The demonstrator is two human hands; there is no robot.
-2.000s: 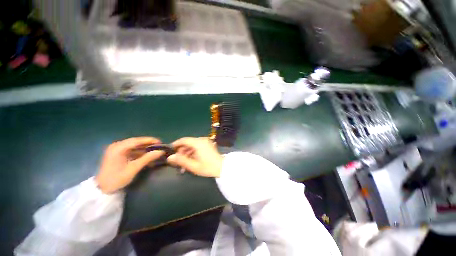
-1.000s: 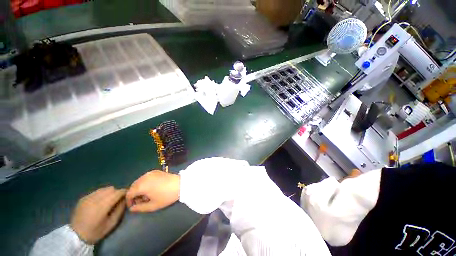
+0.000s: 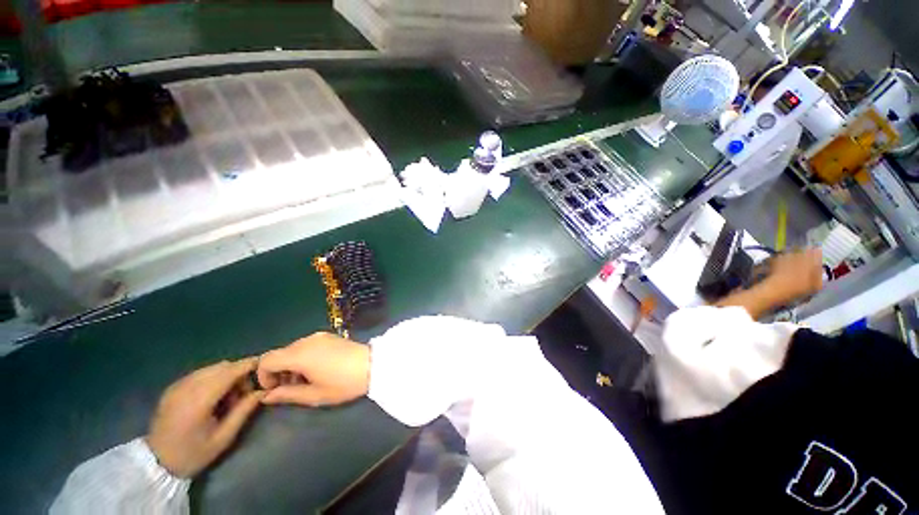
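Observation:
My left hand [image 3: 202, 414] and my right hand [image 3: 316, 370] meet at the lower left over the green mat. Between their fingertips they hold a small dark piece [image 3: 254, 381], mostly hidden by the fingers; I cannot tell which part it is. The row of screen assemblies [image 3: 359, 282] lies on the mat beyond my right hand, overlapping, with gold tails along its left side. Tweezers [image 3: 81, 320] lie at the left, near the white rail.
White blister tray [image 3: 252, 141] with dark parts [image 3: 111, 119] at its far left. Dispenser bottle [image 3: 467, 186] with crumpled wipes [image 3: 425, 189] behind the row. Pocket tray [image 3: 597, 197] at right. A neighbour's hand [image 3: 781, 285] is by a machine. A fan [image 3: 699, 89] stands behind.
My view has swung right since the earliest frame. My hands stay together, with the left fingers now more parted around the piece. The neighbour's arm has reached out into view at right.

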